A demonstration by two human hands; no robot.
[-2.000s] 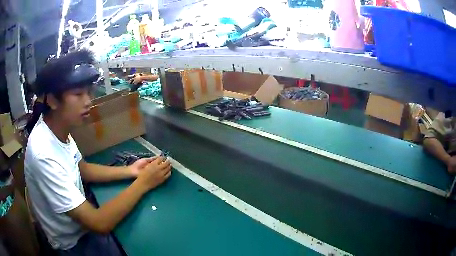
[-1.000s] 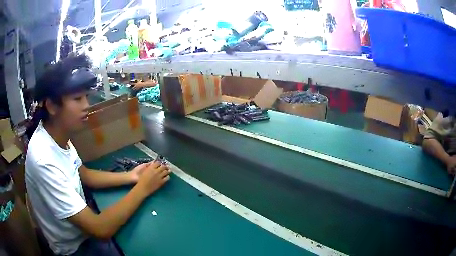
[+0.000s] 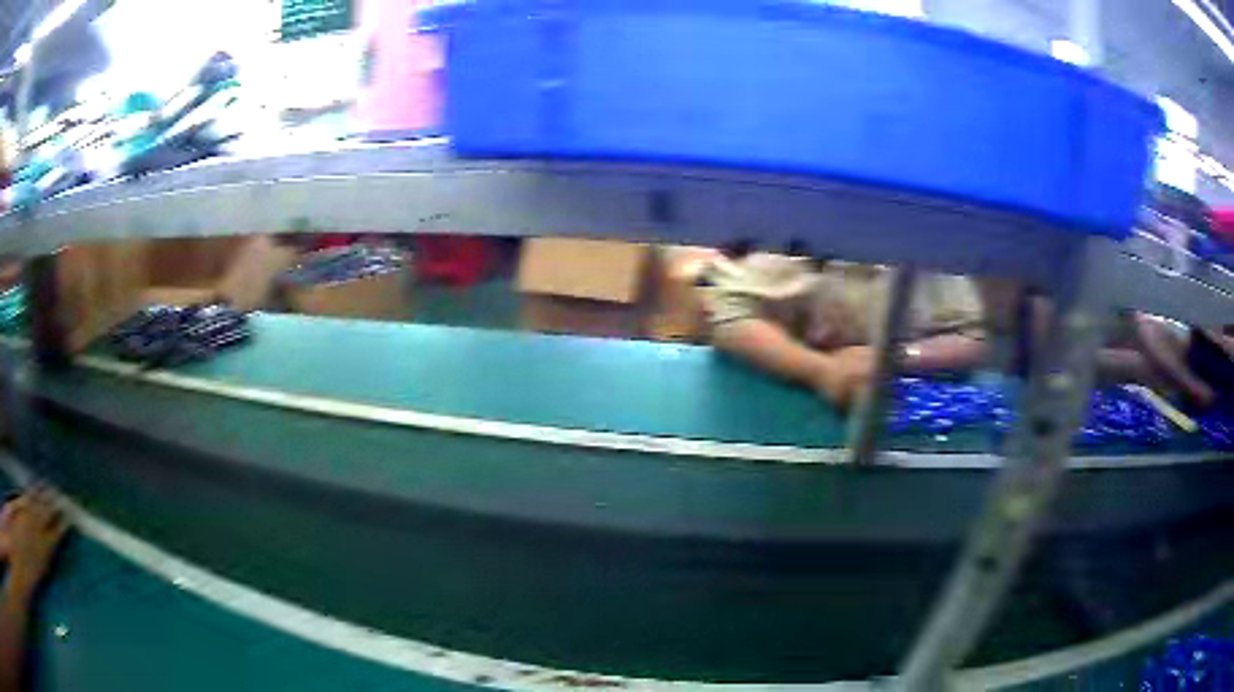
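Note:
Neither of my hands is in view. Nearest in front of me is the dark green conveyor belt [image 3: 514, 568] between pale rails. A green bench strip [image 3: 163, 608] lies on the near side, with a small whitish bit on it. A heap of bright blue cells [image 3: 1191, 665] is cut off at the lower right corner. Across the belt, more blue cells [image 3: 947, 406] lie in front of a seated person. A heap of dark handle housings [image 3: 176, 333] lies on the far bench at the left. The view is blurred.
A grey shelf beam [image 3: 568, 203] crosses above, bearing a large blue bin [image 3: 798, 108]. A slanting metal post [image 3: 1022, 500] stands at the right. Cartons [image 3: 582, 270] stand behind the far bench. Another person's hand [image 3: 30, 527] shows at the left edge; other workers' arms are across the belt.
My view has swung to the right. The worker at the left has mostly left the picture, and the blue cells, slanting post and people across the belt have come in.

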